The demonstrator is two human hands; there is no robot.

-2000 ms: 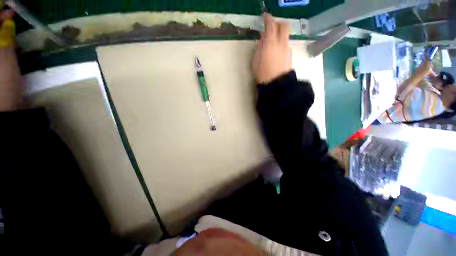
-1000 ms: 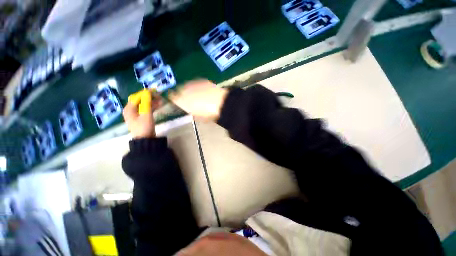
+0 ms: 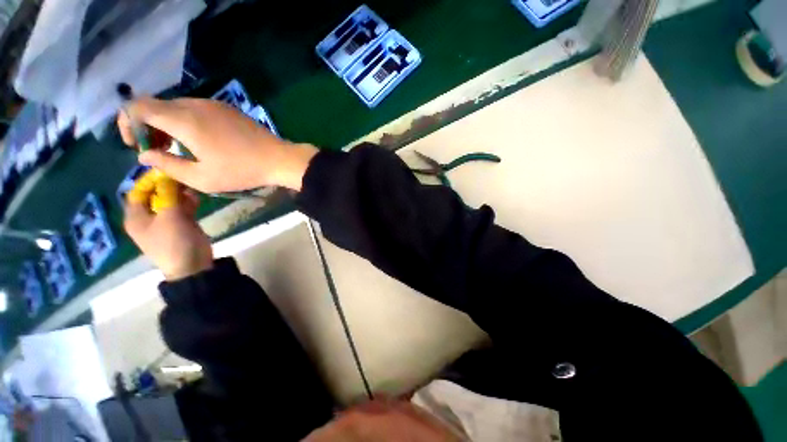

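My right hand (image 3: 216, 142) is over the belt's near edge, closed on a slim screwdriver-like tool (image 3: 142, 136) with a green middle and a dark upper end. My left hand (image 3: 173, 237) is just below it, with yellow finger cots (image 3: 155, 190) on thumb and finger. Its fingertips are bunched under the tool's lower end; whether they hold a small part is hidden. Light-blue open housings lie on the belt: one (image 3: 369, 56) beyond my right forearm, one (image 3: 93, 233) left of my hands, and others partly behind my hands.
Long-nose pliers (image 3: 466, 161) lie on the beige sheet (image 3: 604, 190) by my right sleeve. A worn metal rail edges the green conveyor belt (image 3: 276, 52). A bundle of thin strips (image 3: 627, 39) and a tape roll (image 3: 759, 59) are at right. A dark box (image 3: 138, 419) is lower left.
The view has turned left from the sheet to the belt. The green tool, earlier lying on the sheet, is in my right hand. Both hands have shifted left in view over the last second.
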